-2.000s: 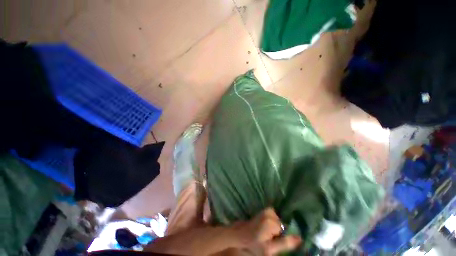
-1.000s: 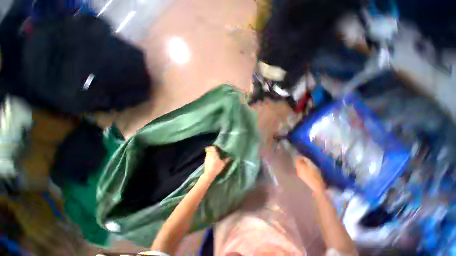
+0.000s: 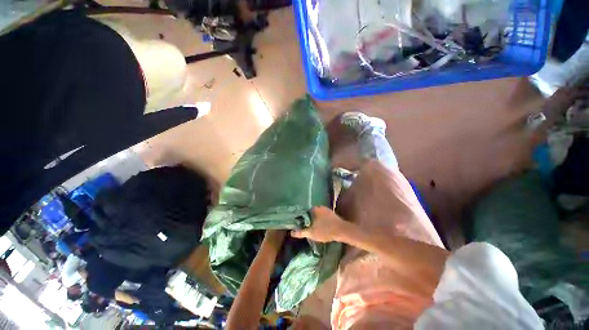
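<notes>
The green woven sack lies on the floor in front of me, its closed end pointing away and its open mouth towards me. My right hand is closed on the folded rim of the mouth. My left forearm comes up from the bottom edge and goes in under the rim. My left hand is hidden by the sack. The sack's contents cannot be made out.
A blue crate with clear plastic bags stands ahead right. A large black garment fills the upper left. A rounded black garment pile with a white label lies left. Another green sack lies right. My legs are beside the sack.
The view has turned. The sack's mouth now faces me, with its inside hidden. My right hand, free before, now grips the rim. My left hand has gone from the rim to out of sight.
</notes>
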